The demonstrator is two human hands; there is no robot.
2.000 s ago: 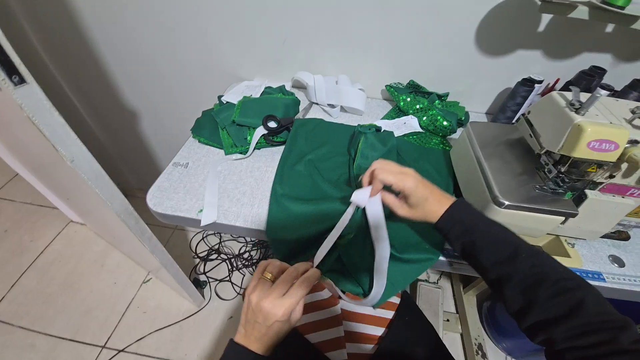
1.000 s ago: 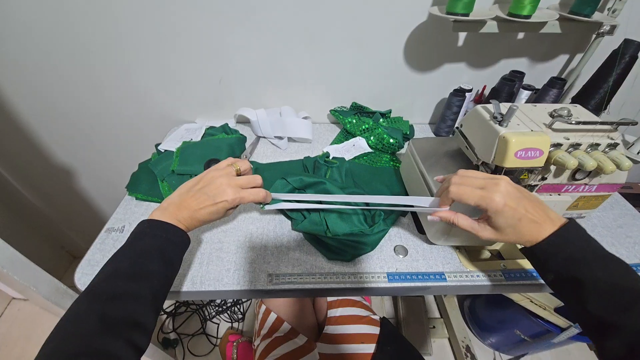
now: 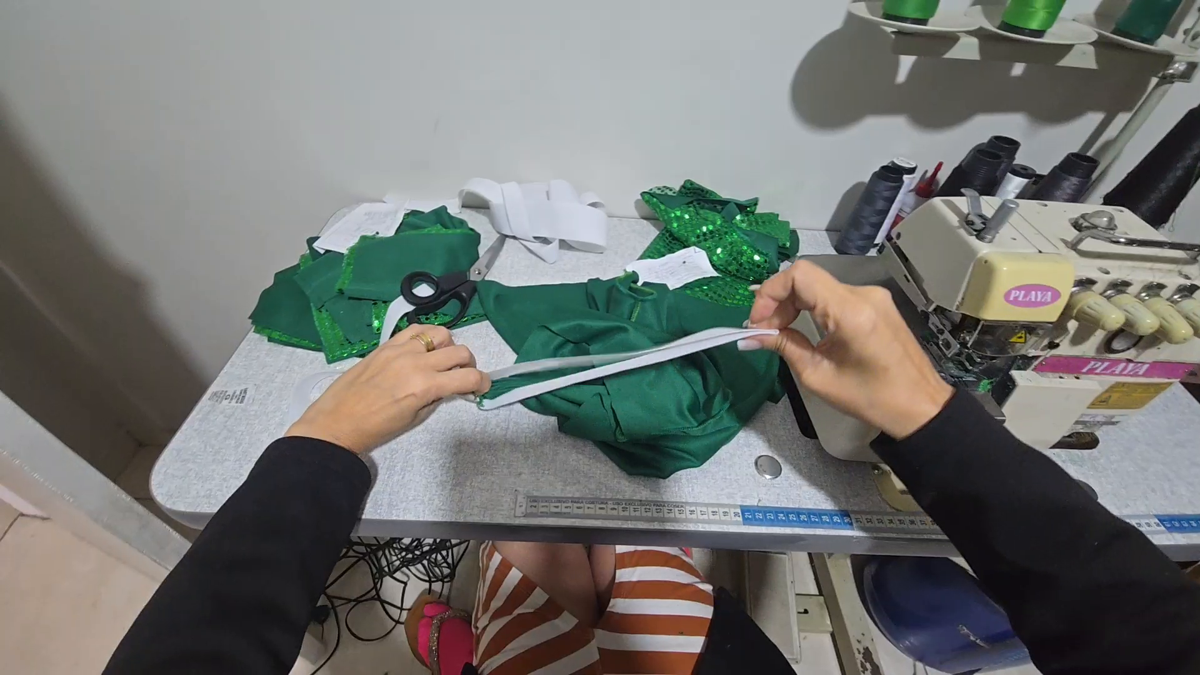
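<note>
A loop of white elastic band (image 3: 623, 363) is stretched between my two hands above a bunched green fabric garment (image 3: 647, 412). My left hand (image 3: 398, 384) pinches its left end together with a bit of green fabric. The right end, folded flat, is between the thumb and fingers of my right hand (image 3: 834, 342), which is raised slightly higher. Black-handled scissors (image 3: 439, 298) lie just behind my left hand, partly on a pile of cut green fabric pieces (image 3: 412, 258). Behind the garment are a roll of wide white elastic (image 3: 544, 216) and green sequined fabric (image 3: 717, 234).
An overlock sewing machine (image 3: 1022, 291) stands at the right, with thread cones (image 3: 872, 211) behind it. A measuring tape (image 3: 647, 511) runs along the front edge of the table (image 3: 225, 450). A round metal disc (image 3: 768, 467) lies near the machine. Cables (image 3: 384, 581) hang below.
The green garment, hanging over the table edge and lap two seconds ago, now lies bunched on the tabletop. My hands have drawn the elastic out straight, and its right end has risen since one second ago.
</note>
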